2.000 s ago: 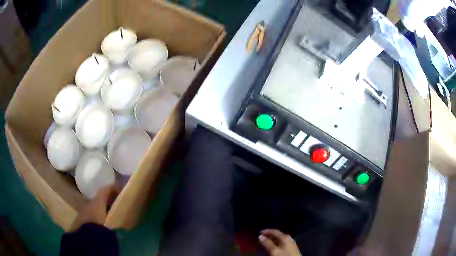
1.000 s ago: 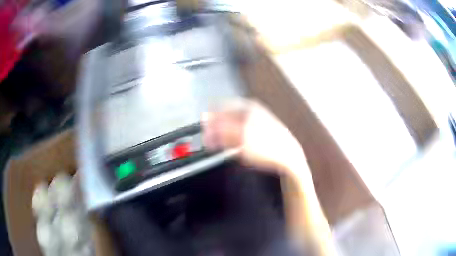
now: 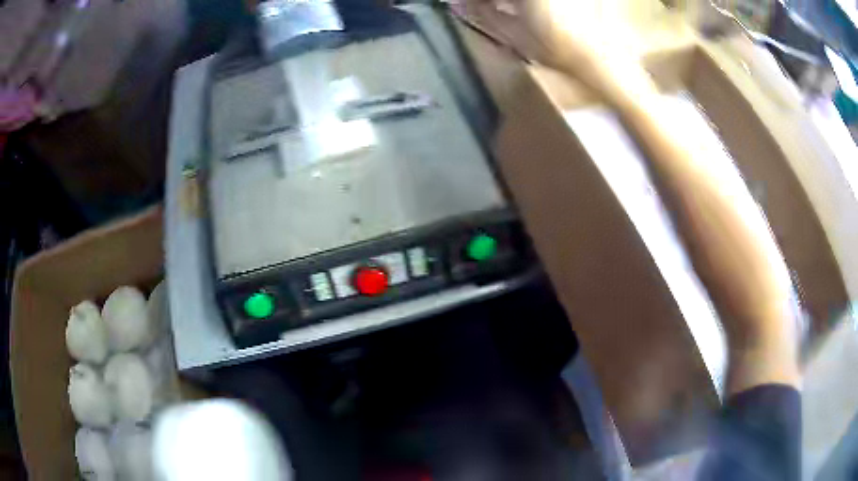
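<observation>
A blurred white housing (image 3: 221, 442) shows at the bottom edge, in front of the machine and right of the left carton. My left hand is not visible; whatever bears this housing is hidden or outside the picture. My right arm reaches up across the right carton (image 3: 602, 272). My right hand (image 3: 564, 21) is at the top edge, overexposed and partly cut off, so its fingers and any contents cannot be made out. The jig (image 3: 329, 141) on the machine bed (image 3: 376, 193) shows bright, with no housing on it.
The left carton (image 3: 42, 310) holds several white housings (image 3: 127, 319). The front panel bears green buttons (image 3: 259, 304) and a red stop button (image 3: 371, 280). The silvery press head (image 3: 301, 21) is above the jig. A flat whitish mass (image 3: 611, 141) lies in the right carton.
The view has swung right from the left carton to the machine and right carton. My right hand has moved from the front panel up beyond the right carton. A white housing has appeared low in front.
</observation>
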